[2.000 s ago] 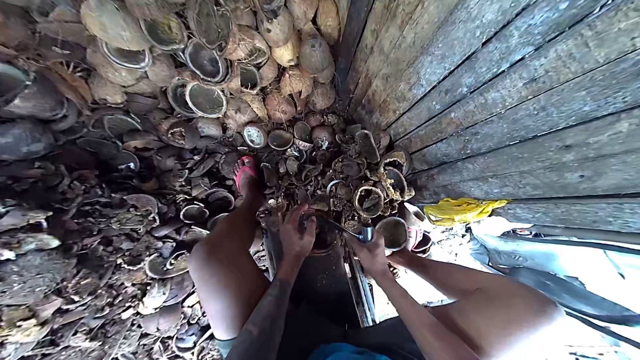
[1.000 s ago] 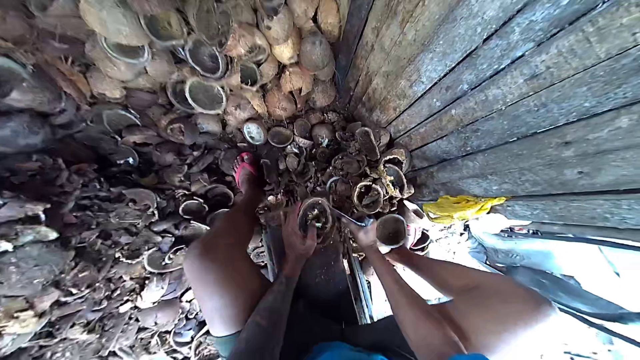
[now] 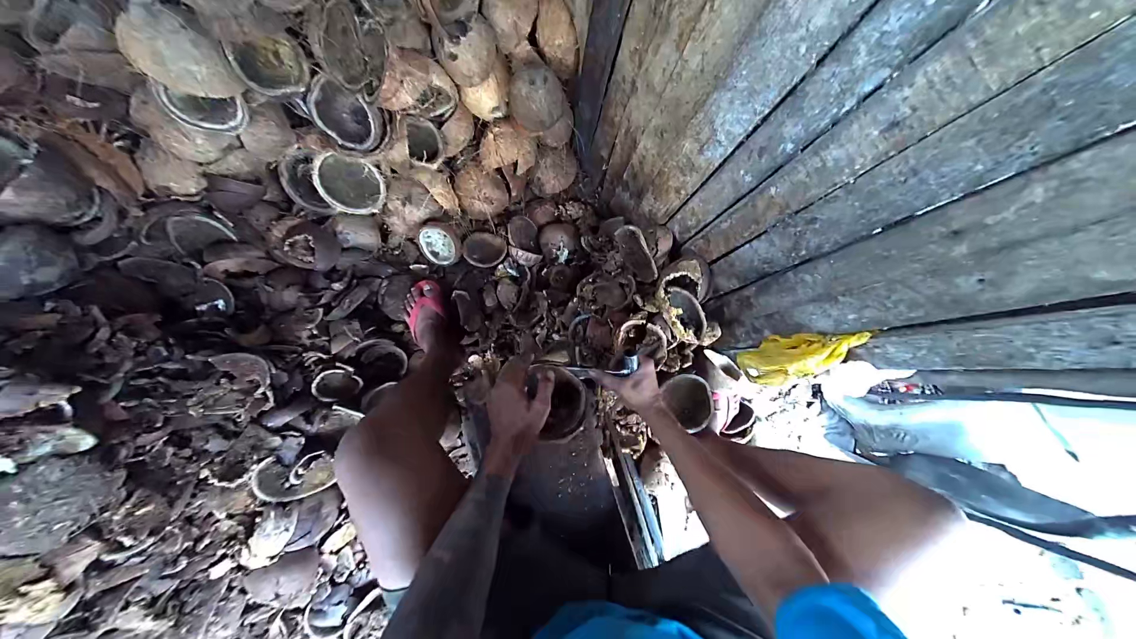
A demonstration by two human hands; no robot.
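Observation:
My left hand (image 3: 519,404) grips the left side of a coconut shell half (image 3: 563,406), whose dark hollow faces up over the dark board between my legs. My right hand (image 3: 632,382) is closed around a metal tool (image 3: 628,364); its narrow metal part reaches left to the shell's upper rim. Whether the tool is a knife or a scraper I cannot tell. Right beside my right wrist rests another shell half (image 3: 687,402), open side up.
Coconut husks and shell halves (image 3: 350,183) are piled at the upper left. Broken shell pieces (image 3: 222,399) cover the ground at left. A plank wall (image 3: 923,195) rises at right, with a yellow plastic bag (image 3: 803,357) at its foot. My foot in a red sandal (image 3: 425,309) stands among the shells.
The shell in my left hand, held near the tool's tip a second ago, has shifted slightly down and tilted differently. My right hand stays on the tool.

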